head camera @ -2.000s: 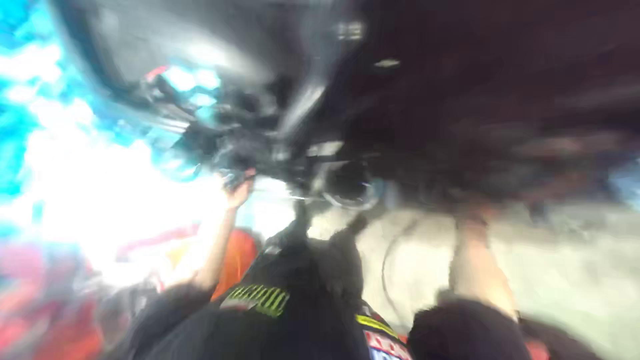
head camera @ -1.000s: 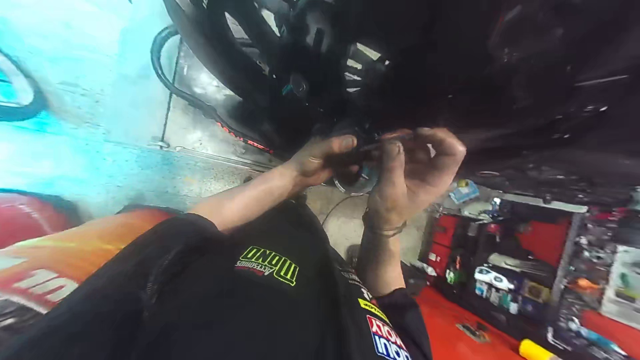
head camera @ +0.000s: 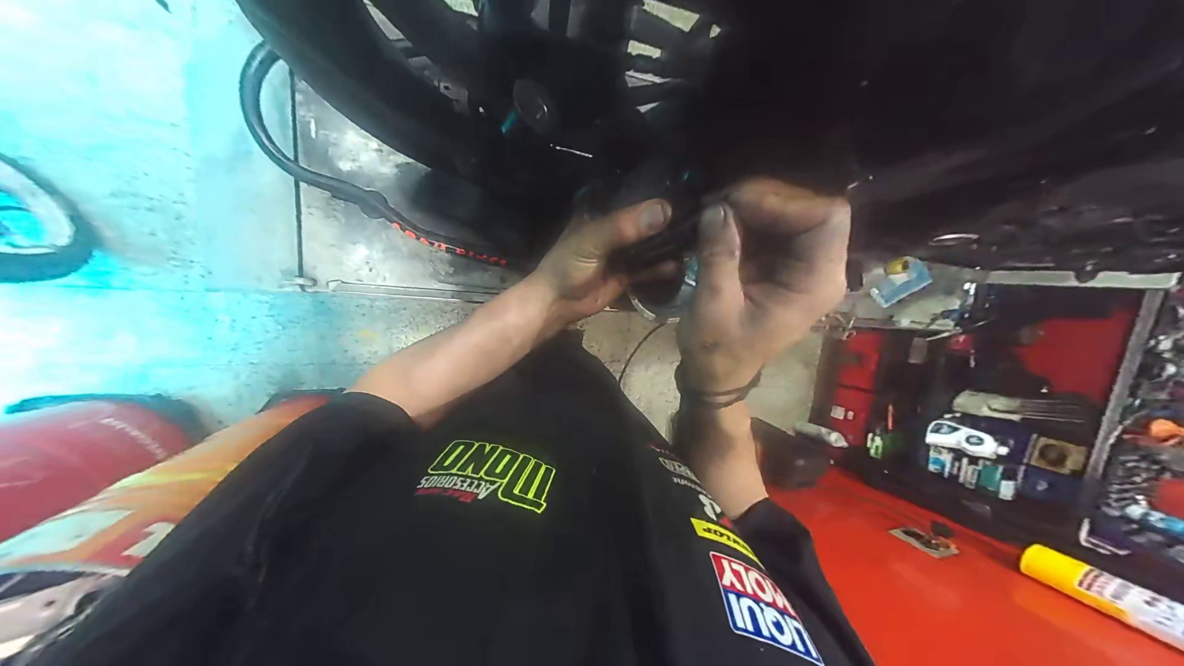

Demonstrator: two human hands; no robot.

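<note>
In the head view, my left hand (head camera: 601,250) reaches up to a dark, rounded part (head camera: 647,217) at the underside of a black vehicle, its thumb pressed on it. From the right, my right hand (head camera: 768,268) meets the same part, thumb raised and fingers curled. Both hands are close together; shadow hides most of their fingertips and the part's exact kind. Above and to the left curves a black wheel (head camera: 370,92) with spokes and a round hub. A ring-like piece (head camera: 659,294) shows just below, between my hands.
A thick black hose or strap (head camera: 268,139) with red writing curves at the left. A red surface (head camera: 888,583) at the lower right carries a yellow canister (head camera: 1091,583). Bottles (head camera: 967,453) stand on dark shelving. A tyre (head camera: 46,222) lies at the far left.
Two seconds ago my hands were far apart; one second ago they had come together at the dark part, where they still are. The view has turned strongly since the first frame.
</note>
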